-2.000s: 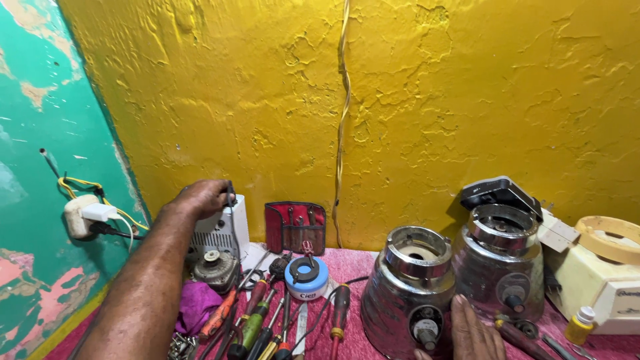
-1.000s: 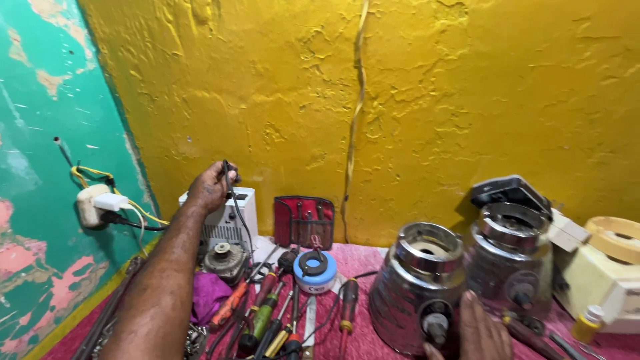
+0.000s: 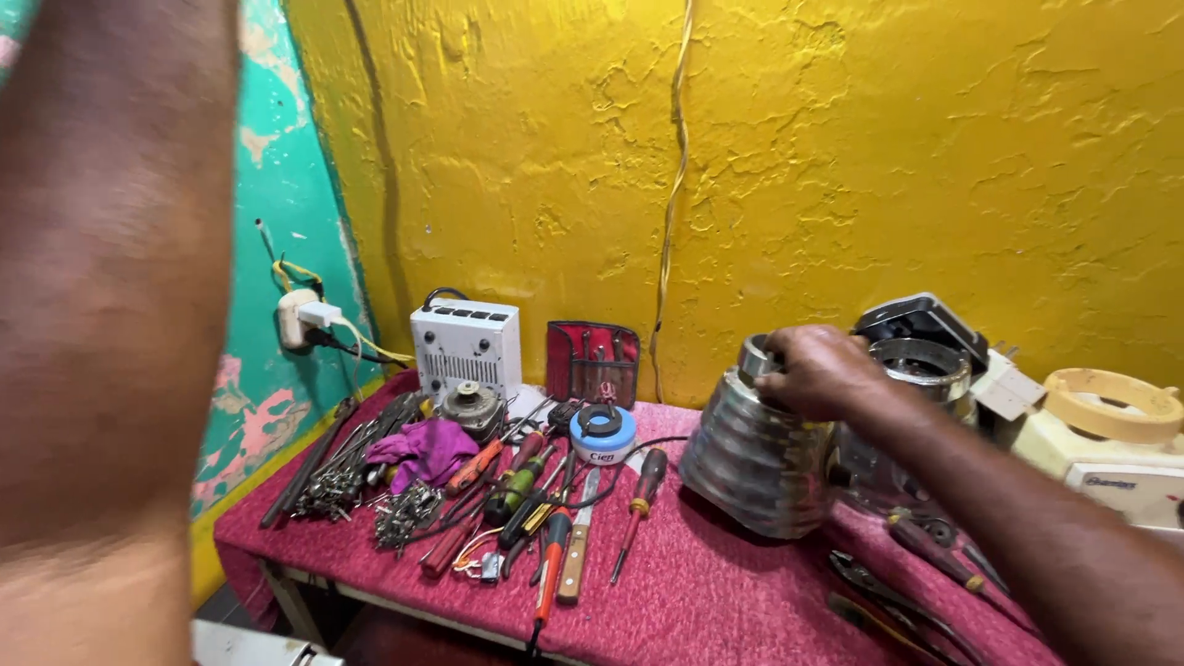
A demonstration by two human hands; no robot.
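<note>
My right hand (image 3: 819, 370) grips the metal collar on top of a chrome blender base (image 3: 758, 453), which is tilted and blurred. A second chrome blender base (image 3: 920, 370) stands behind my right forearm. My left arm fills the left edge of the view, raised, and its hand is out of frame. A white box with several sockets (image 3: 467, 347) stands against the wall. Beside it are a small electric motor (image 3: 473, 410) and a red tool pouch (image 3: 593, 361). A blue round tin (image 3: 603, 435) bears a black ring.
Screwdrivers (image 3: 647, 490), a wooden-handled knife (image 3: 575, 555) and a purple cloth (image 3: 425, 453) lie on the pink-covered table (image 3: 684, 592). Heaps of screws (image 3: 407, 513) lie at left. Pliers (image 3: 888, 592) and a cream blender base (image 3: 1091, 444) are at right. A plug sits in the wall outlet (image 3: 296, 317).
My left hand has left the black cord at the white box and gone out of view. My right hand has moved onto the nearer chrome base's collar, and that base has turned. The view has shifted.
</note>
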